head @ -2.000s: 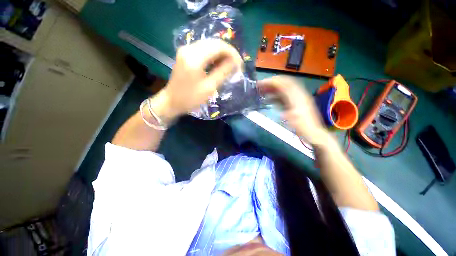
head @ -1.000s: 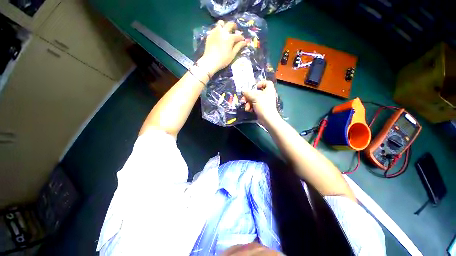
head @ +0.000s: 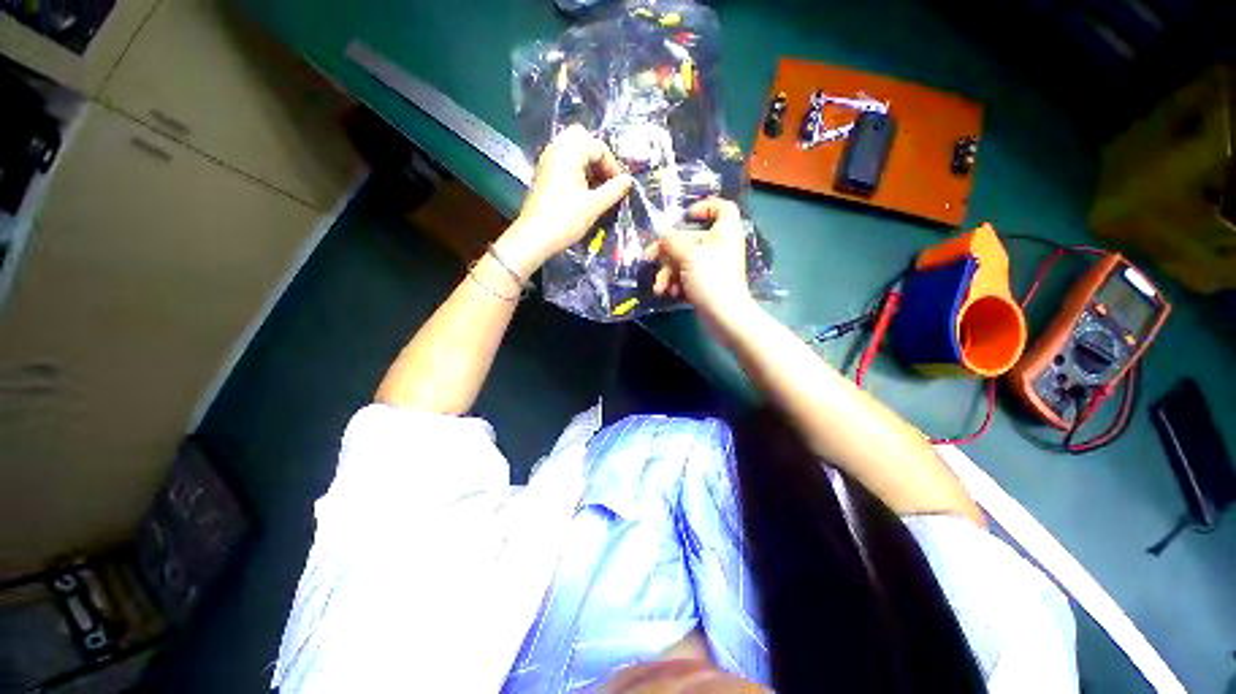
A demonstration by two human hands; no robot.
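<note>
A clear plastic bag [head: 626,109] full of black cables with yellow, red and white plug ends lies on the green bench at its front edge. My left hand [head: 572,187] is on the bag's left-middle part, its fingertips pinching the plastic. My right hand [head: 708,255] pinches the plastic just right of it, near the bag's lower right. A whitish crumpled strip of the bag stretches between my fingertips. The cables are inside the bag under the plastic.
An orange-brown test board [head: 800,163] with a black box lies right of the bag. Further right are a blue and orange tape roll [head: 935,319], a multimeter [head: 1093,347] with leads, a black phone-like object [head: 1193,441] and a cardboard box [head: 1163,183]. A steel rule [head: 434,106] lies along the bench edge.
My left hand has moved down from the bag's upper part to its middle, close to my right hand. Both now pinch the plastic. The camera view has shifted slightly.
</note>
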